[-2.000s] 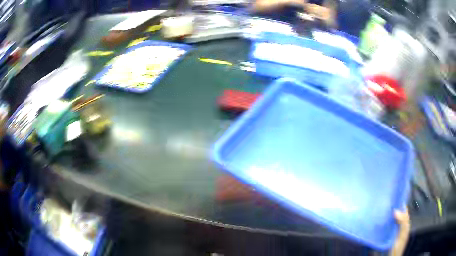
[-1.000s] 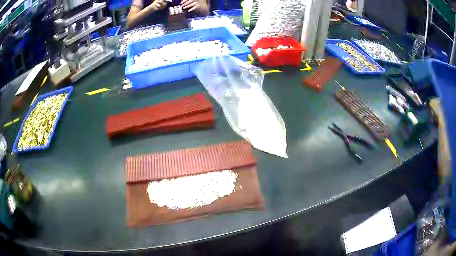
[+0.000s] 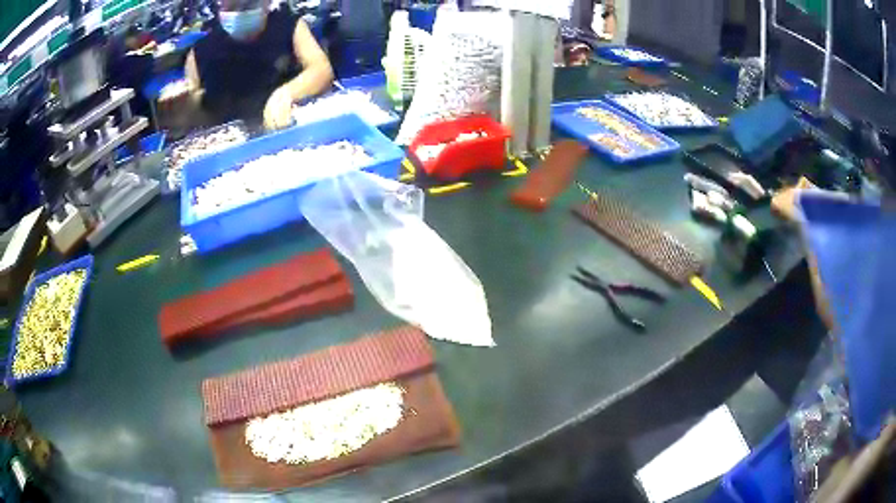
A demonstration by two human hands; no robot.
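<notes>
A red-brown perforated jig plate (image 3: 319, 375) lies nearest on the bench, along the upper part of a flat brown base board (image 3: 424, 444). Small pale metal parts (image 3: 324, 424) are heaped on the board below the plate. A shallow blue tray (image 3: 855, 295) stands steeply tilted at the right edge, cut off by the picture. Tan patches by its upper corner and below it are too blurred to tell as hand or other material. My left hand is not in view. I cannot make out my right hand for certain.
Stacked jig plates (image 3: 257, 299), a clear plastic bag (image 3: 422, 265) and a blue bin (image 3: 285, 177) lie beyond. Pliers (image 3: 617, 292) and a dark plate (image 3: 639, 236) lie right. A red basket (image 3: 460, 144) stands by a post. A masked person (image 3: 251, 69) sits opposite.
Two seconds ago the blue tray was held over the bench; it is now at the right edge. Since one second ago, the view has turned right and the person opposite shows more.
</notes>
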